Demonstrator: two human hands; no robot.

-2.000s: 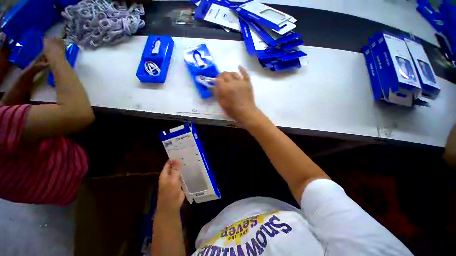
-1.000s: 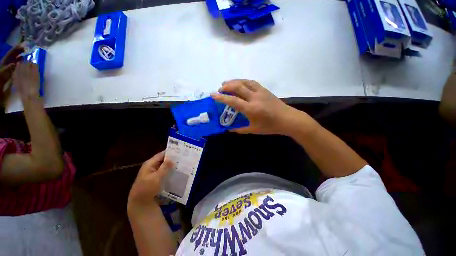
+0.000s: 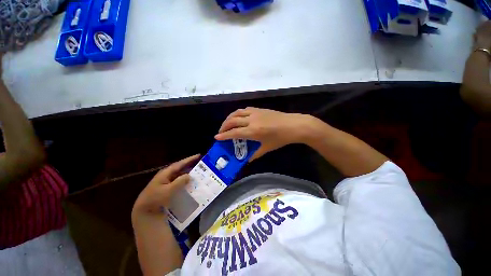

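Observation:
My left hand holds a white and blue retail box over my lap, tilted, with its open end up and to the right. My right hand grips the outer end of a blue tray, which is partly inside the box. A coiled white cable lies in the tray's outer end. Part of a white plug shows near the box opening. The rest of the tray is hidden in the box.
Two filled blue trays lie side by side on the white tabletop. A tangled cable heap is at far left. Blue blanks and filled boxes are at the back. A person's arm shows at each side.
The tray has moved partway into the box, and the box is tilted further right. A second filled tray now lies beside the first on the table. The view has shifted down.

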